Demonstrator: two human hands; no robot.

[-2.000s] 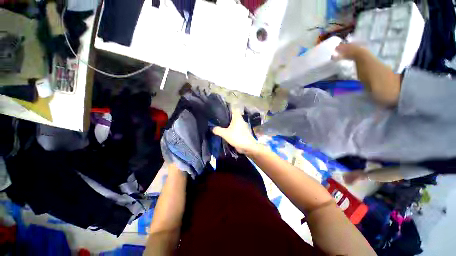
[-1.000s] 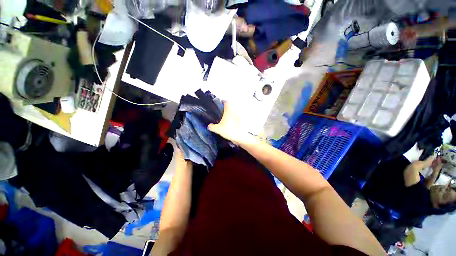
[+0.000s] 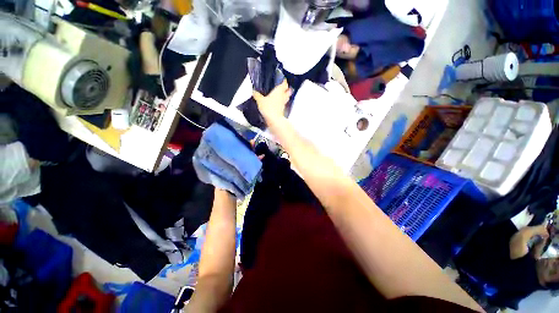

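Observation:
My left hand (image 3: 225,191) is mostly hidden under a folded bundle of blue and grey cloth pieces (image 3: 228,160), which it holds in front of my body. My right hand (image 3: 274,101) is stretched forward over the white table (image 3: 325,125), its fingers on a small dark and grey cloth piece (image 3: 263,74). Black cloth (image 3: 230,64) lies on the table just left of that piece. The fingertips of my left hand are hidden by the bundle.
A cream sewing machine (image 3: 83,79) stands on a table at the left. Black panels (image 3: 92,208) lie at the lower left. At the right are a blue basket (image 3: 407,198), an orange basket (image 3: 429,129) and a white segmented tray (image 3: 496,143). Other people are partly visible ahead and at the lower right.
My right hand has moved from the bundle forward over the table with a dark piece. The bundle in my left hand now shows a blue face. The person at the right with the tray has left view.

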